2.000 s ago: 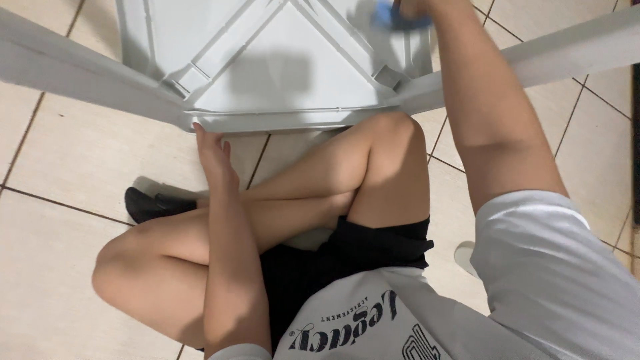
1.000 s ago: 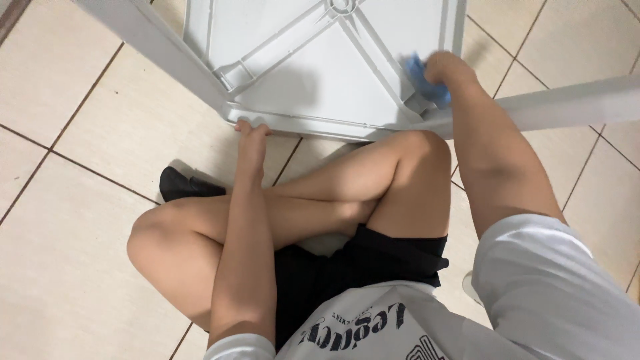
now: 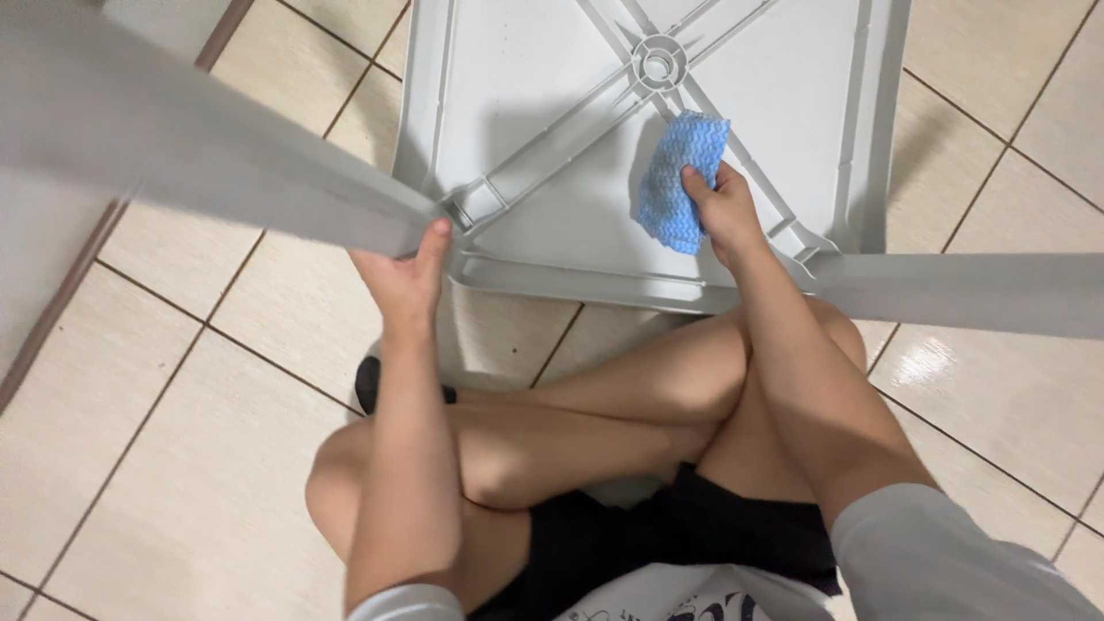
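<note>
An upturned light grey plastic table (image 3: 776, 103) shows its ribbed underside, with a round hub at the crossing of the ribs. My left hand (image 3: 405, 276) grips the base of the left table leg (image 3: 259, 181) near the corner, thumb on top and the other fingers hidden beneath. My right hand (image 3: 729, 211) holds a folded blue cleaning cloth (image 3: 683, 181) with a wavy pattern, over the underside below the hub. To the right of that hand, the right table leg (image 3: 966, 289) runs out from the near right corner.
My crossed legs (image 3: 586, 440) are close against the near edge of the table. A black shoe (image 3: 369, 384) is by my left forearm. Around lies a tiled floor (image 3: 216, 431), and a wall base with a brown strip (image 3: 69, 293) borders it at the left.
My left hand has gone from the near left corner edge onto the leg's base. My right hand has brought the cloth from the right side of the underside toward its middle. The view has shifted.
</note>
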